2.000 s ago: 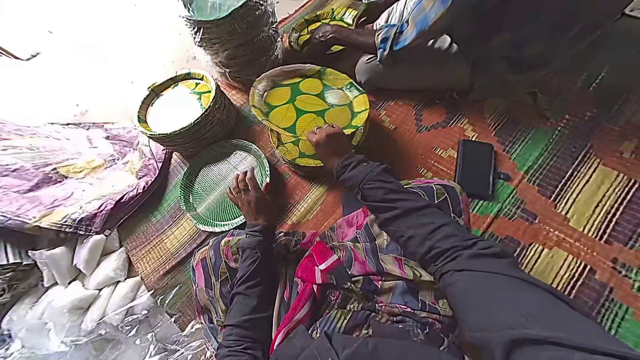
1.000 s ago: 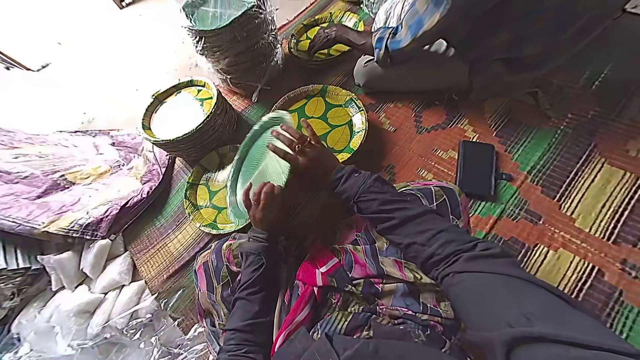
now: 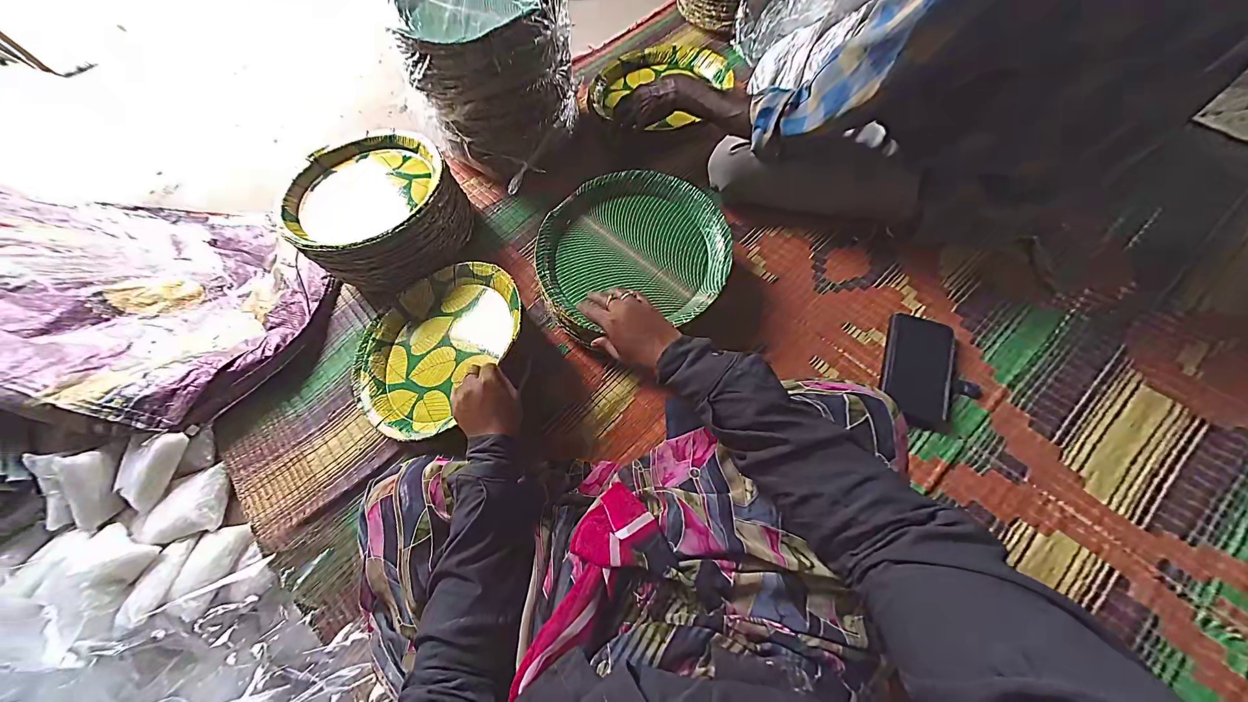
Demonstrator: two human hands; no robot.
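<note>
My left hand (image 3: 487, 401) pinches the near right rim of a round plate with yellow leaf shapes on green (image 3: 419, 363); the plate looks slightly tilted. To its right, my right hand (image 3: 629, 327) rests with fingers spread on the near edge of a green round plate with fine curved lines (image 3: 648, 244). That plate lies on top of others. Behind the left plate stands a tall stack of the leaf-patterned plates (image 3: 375, 229), its top one shining with glare.
A plastic-wrapped stack (image 3: 487, 83) stands at the back. Another person's hand (image 3: 673, 97) is on a leaf-patterned plate (image 3: 717, 68). A phone (image 3: 918, 370) lies on the woven mat (image 3: 848, 322) at right. White filled packets (image 3: 185, 502) and purple cloth (image 3: 146, 302) are at left.
The green plate, held up in both my hands a second ago, now lies on the right pile. My left hand has moved to the leaf-patterned plate at left.
</note>
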